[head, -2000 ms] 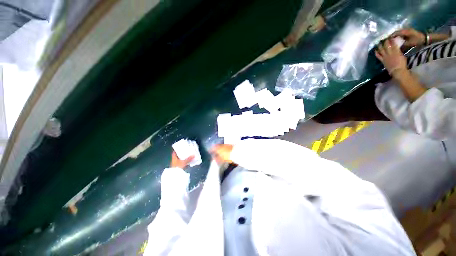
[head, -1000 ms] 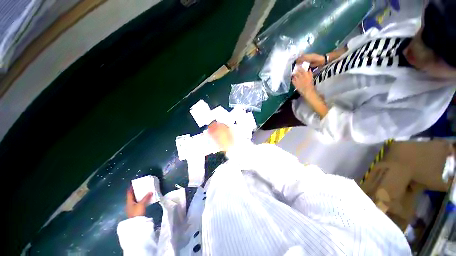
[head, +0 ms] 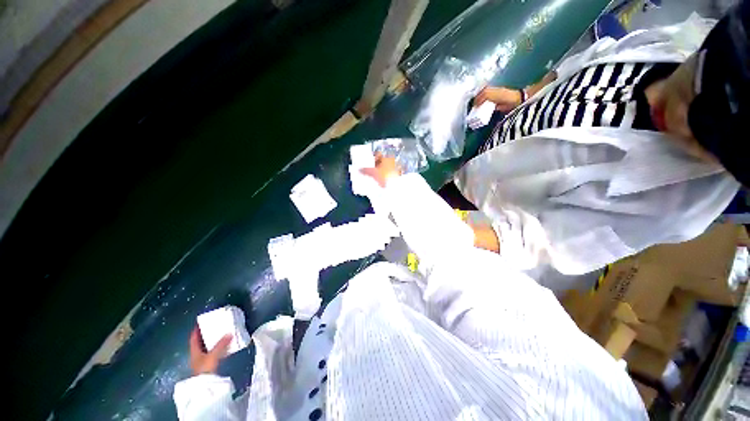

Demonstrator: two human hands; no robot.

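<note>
My left hand (head: 207,353) is at the lower left, its fingers around a thick stack of small white cards (head: 224,329) just over the green bench (head: 164,284). My right hand (head: 383,170) is at the upper middle, fingers on white cards (head: 360,167) beside a clear bag; whether it grips or only touches them is washed out. Several white cards (head: 329,247) lie overlapping in a bent row on the bench. A separate small pile of white cards (head: 313,198) lies between the row and the bench's far edge.
Clear plastic bags (head: 444,115) lie farther along the bench. A co-worker in a white coat (head: 567,181) stands close on the right and holds small white cards (head: 481,113). Brown cardboard boxes (head: 650,288) are at the right. A pale post (head: 393,49) rises at the bench's far edge.
My right hand has moved from above the row of cards up and right to the cards by the bag. My left hand keeps its stack. The co-worker's hands have moved apart.
</note>
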